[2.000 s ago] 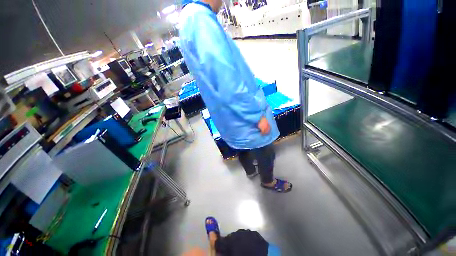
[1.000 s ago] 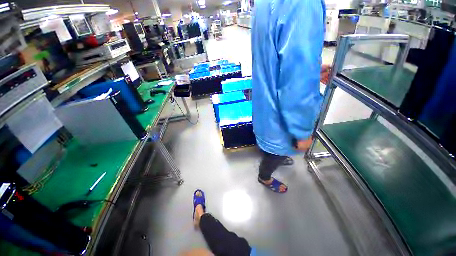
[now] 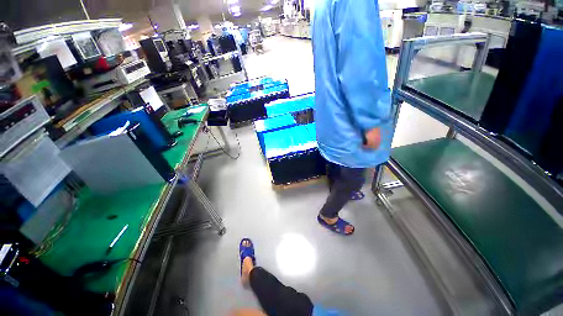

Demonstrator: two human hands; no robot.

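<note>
A blurred skin-toned patch at the bottom edge may be part of my left hand (image 3: 248, 312); what it does cannot be told. My right hand is out of view. A black-and-blue unit (image 3: 46, 287) with a small red light lies at the bottom left of the green bench (image 3: 139, 200). A grey-sided unit with a black end face (image 3: 151, 154) stands on edge farther along, beside a blue one (image 3: 148, 125). A thin pale pen (image 3: 118, 237) and a black handheld device with its cable (image 3: 99, 268) lie on the mat.
A person in a blue smock (image 3: 352, 86) stands ahead, beside the grey-framed trolley (image 3: 400, 77) with green shelves. Dark blue units (image 3: 531, 92) stand on its upper level at right. Blue-topped stacks (image 3: 290, 145) sit on the floor ahead. A bench leg (image 3: 207, 213) reaches the floor at left.
My view has swung and levelled, showing more of the floor stacks. The person moved from beside the stacks towards the trolley, then slightly back from its frame; their raised hand no longer shows at it.
</note>
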